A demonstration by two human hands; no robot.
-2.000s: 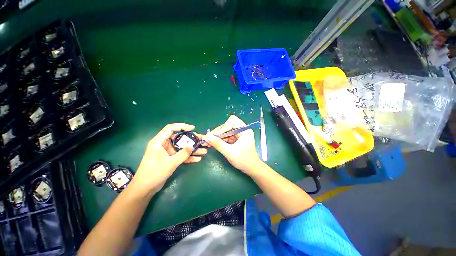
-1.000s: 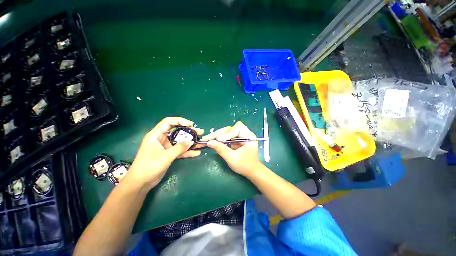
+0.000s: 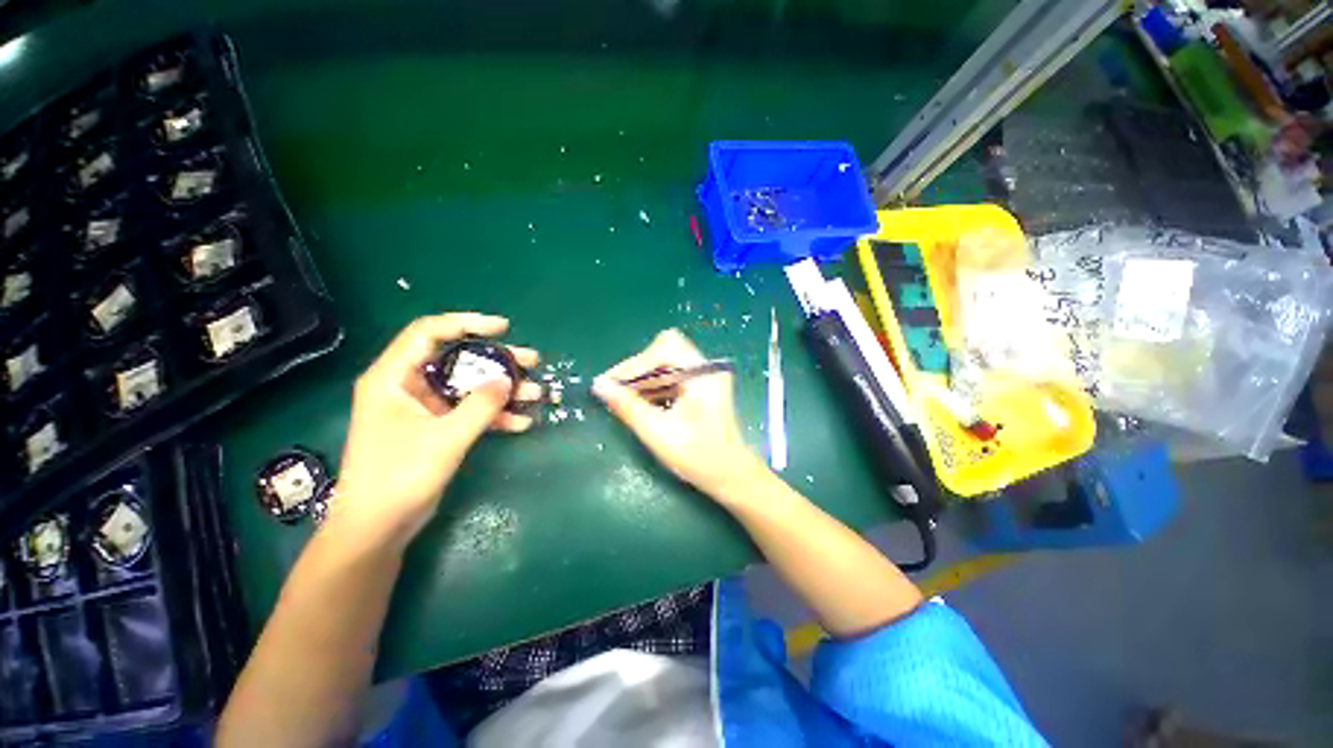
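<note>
My left hand holds a round black module with a pale square at its centre, above the green mat. My right hand holds dark tweezers like a pen, to the right of the module and apart from it. Small white parts lie scattered on the mat between my hands. Another round module lies on the mat to the left, and one beside it is mostly hidden behind my left wrist.
Black component trays with modules fill the left. A blue parts bin, a yellow tray, a clear plastic bag, a thick black-handled tool and a slim silver-white tool are on the right. A metal upright stands behind.
My left hand has moved left with the module, away from the tweezers. My right hand has shifted slightly left, and the tweezers now tilt. White parts between the hands are uncovered.
</note>
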